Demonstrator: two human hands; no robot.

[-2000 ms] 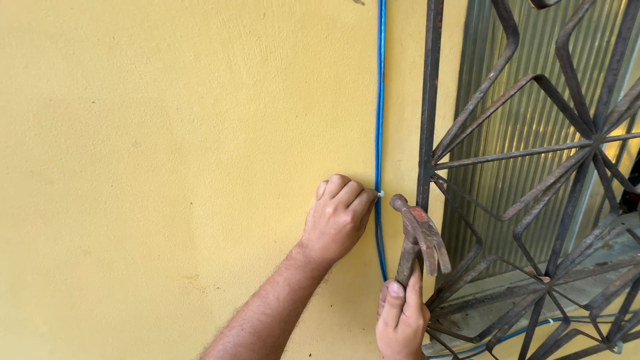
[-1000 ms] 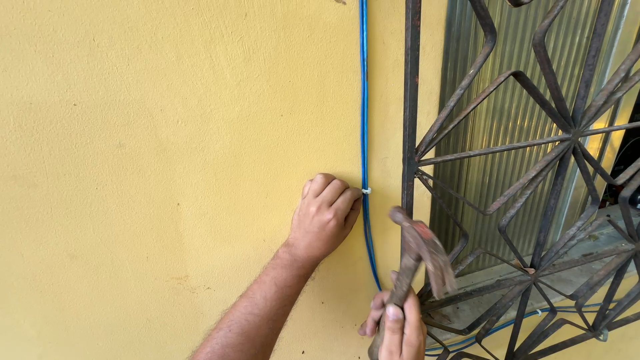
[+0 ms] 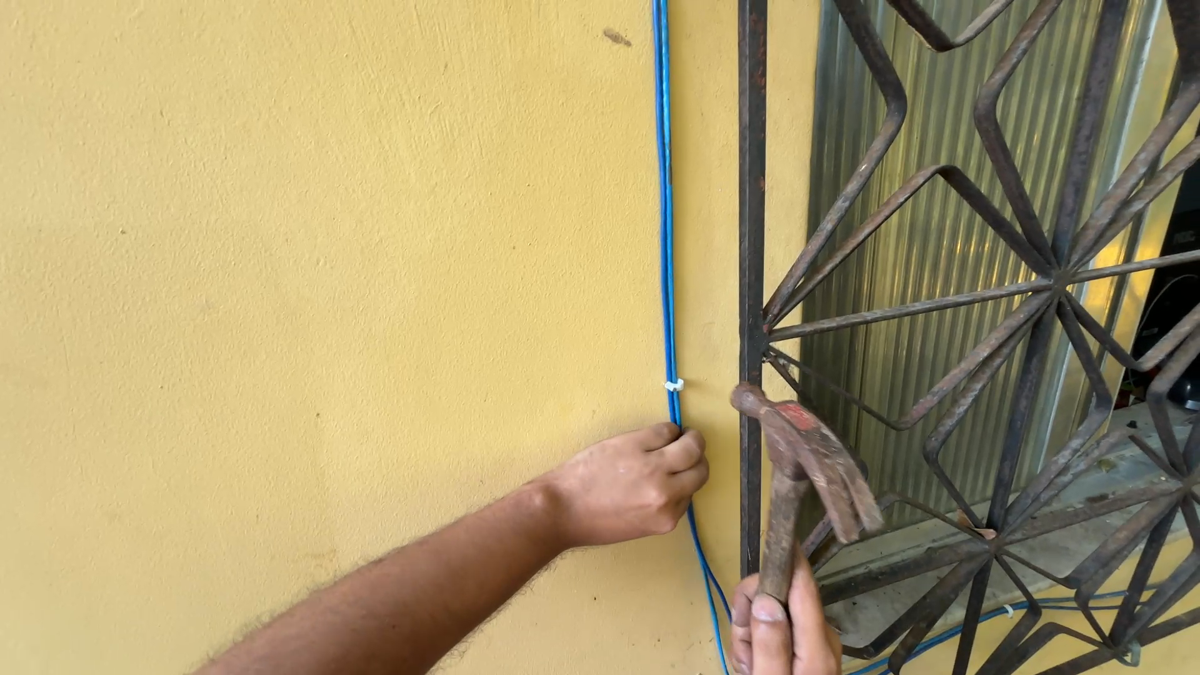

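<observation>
Two blue cables (image 3: 667, 234) run down the yellow wall and pass under a white cable clip (image 3: 674, 385). Just below that clip, my left hand (image 3: 647, 478) is closed around the cables against the wall, its fingertips hidden. My right hand (image 3: 783, 623) grips the handle of a rusty claw hammer (image 3: 797, 441) at the lower right. The hammer stands upright, its striking face towards the clip but apart from it, its claws pointing down to the right.
A rusty metal window grille (image 3: 752, 234) rises close to the right of the cables, behind the hammer. Ribbed glass (image 3: 900, 309) lies beyond it. More blue cable with a white clip (image 3: 1009, 609) runs along the wall at lower right.
My left hand has moved from beside the white clip down to the cables below it. My right hand still holds the hammer near the grille.
</observation>
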